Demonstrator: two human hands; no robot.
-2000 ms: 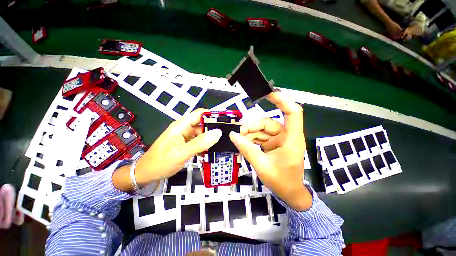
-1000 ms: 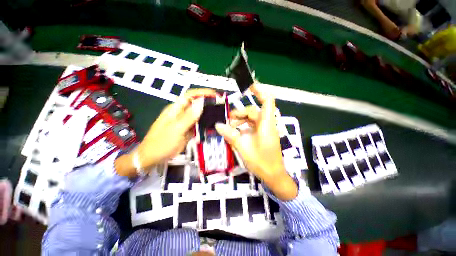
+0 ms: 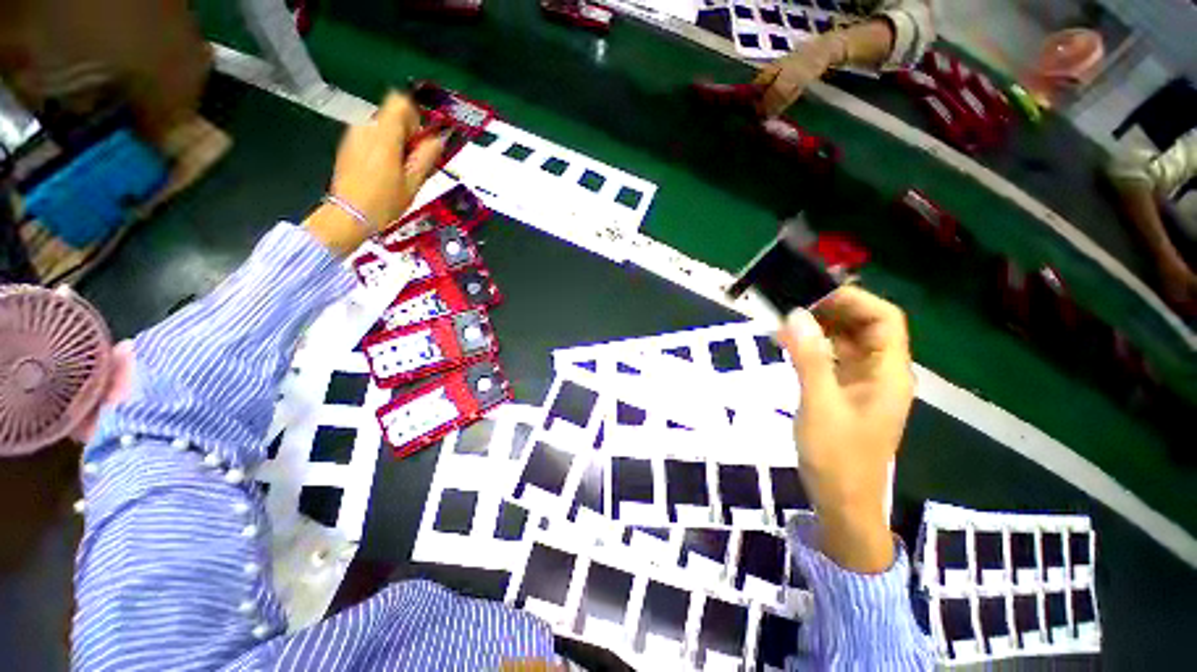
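Observation:
My left hand [image 3: 381, 164] is stretched out to the upper left, with its fingers on a red phone [image 3: 460, 113] at the near edge of the green belt. My right hand [image 3: 856, 381] is raised right of centre and holds a dark, thin square film [image 3: 790, 273] between thumb and fingers. A row of overlapping red phones [image 3: 431, 344] lies on the bench to the right of my left forearm. Carrier sheets with black squares [image 3: 683, 488] lie spread in front of me.
A stack of sheets [image 3: 1008, 578] lies at lower right. A pink fan [image 3: 50, 368] stands at far left. Red phones lie on the green belt [image 3: 630, 158] beyond the white edge rail [image 3: 998, 423]. Another person's hand [image 3: 796, 74] reaches over the belt.
The view has turned left. My left hand has moved from the centre to the upper left. My hands have moved apart, and the phone has left the centre. My right hand still holds the dark film.

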